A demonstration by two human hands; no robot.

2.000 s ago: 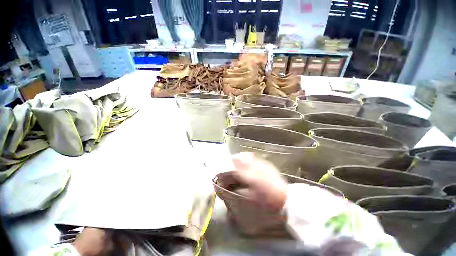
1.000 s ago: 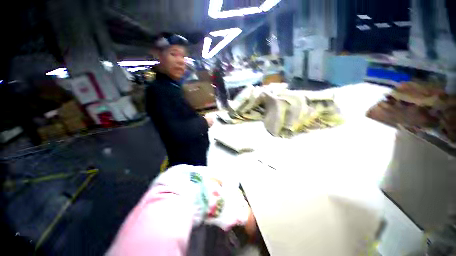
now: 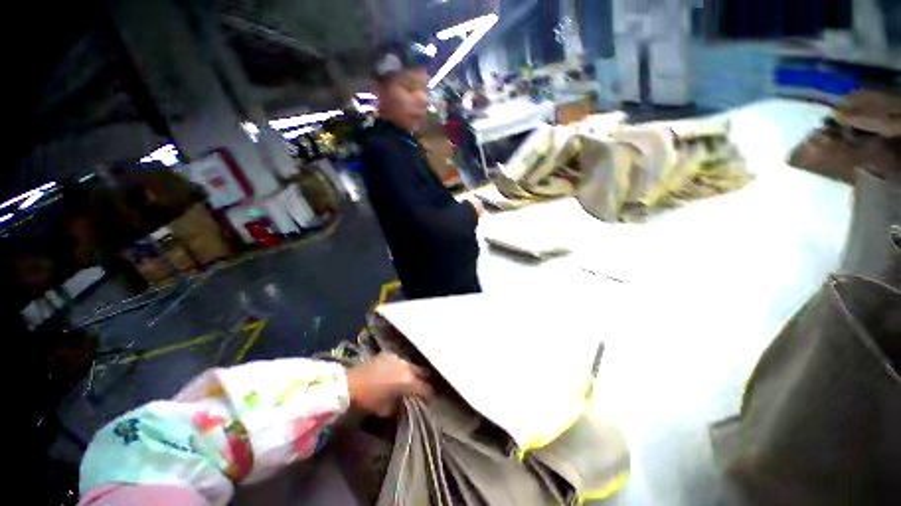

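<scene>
My left hand (image 3: 388,383) is at the lower middle, closed on the edges of several taupe bag bodies (image 3: 420,450) bunched at the table's near edge. A flat, pale bag body (image 3: 494,356) with yellow edging lies on top, beside and above my hand. My right hand is not in view. A taupe bag body (image 3: 820,395) with an open mouth stands at the right, partly cut off by the picture's edge.
A person in dark clothing (image 3: 420,212) stands at the table's far left side. A heap of bag bodies (image 3: 632,168) and a flat piece (image 3: 529,247) lie on the white table (image 3: 682,257). Brown bundles (image 3: 850,138) lie far right. Cartons (image 3: 198,232) stand beyond the floor lines.
The view has swung left from the rows of standing bags to the person and aisle. My left hand now shows clearly on the bag edges; my right hand has left the picture.
</scene>
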